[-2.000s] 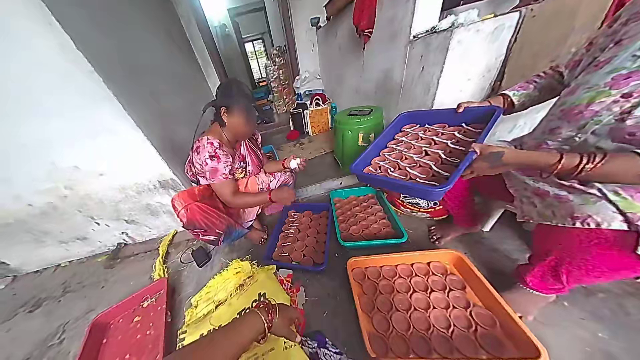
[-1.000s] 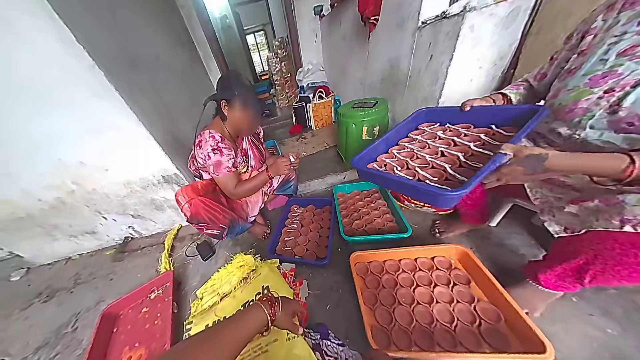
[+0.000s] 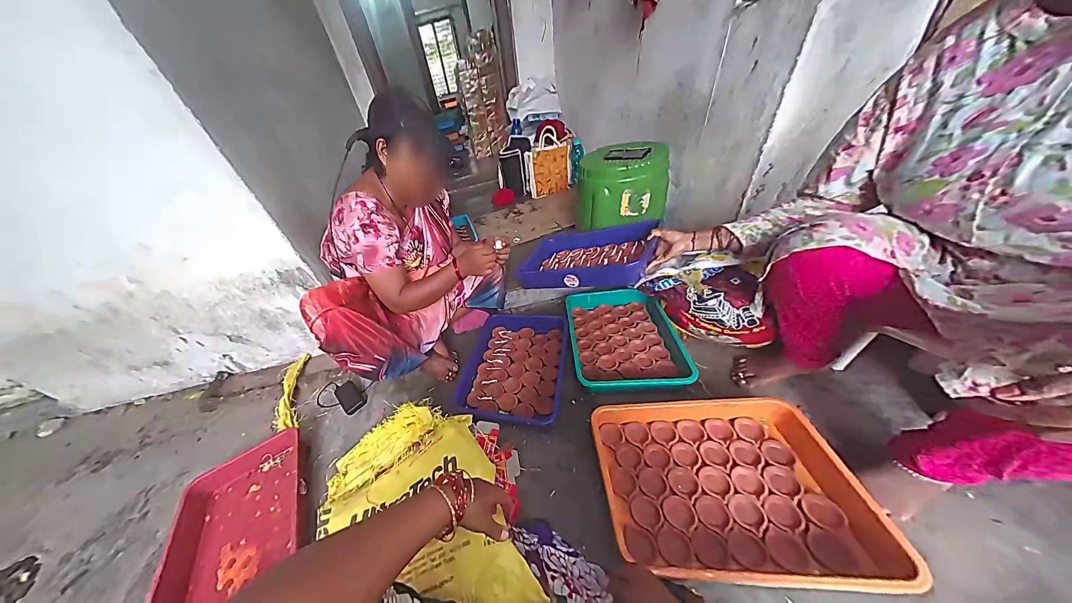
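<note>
My left hand [image 3: 486, 507], with bangles at the wrist, hangs over the right part of a yellow printed sack [image 3: 419, 502]; its palm side is hidden, and I cannot tell whether it grips anything. Patterned cloth [image 3: 565, 569] lies beside it. My right hand is not plainly visible; a bit of skin at the bottom edge cannot be identified. An orange tray [image 3: 800, 409] holds rows of round reddish-brown clay pieces. Similar pieces sit in a teal tray [image 3: 635, 383] and a blue tray [image 3: 461, 377], some in the blue one bearing white strips.
A squatting person [image 3: 402, 243] holds a small white thing. Another person's hand [image 3: 674, 244], at right, grips a second blue tray [image 3: 586, 275] of clay pieces, before a green lidded container [image 3: 624, 184]. A red tray [image 3: 234, 519] and a black adapter [image 3: 349, 397] lie on the floor.
The blue tray held by the person at right has moved left and away from me, to beside the teal tray's far end. My left hand stays over the yellow sack.
</note>
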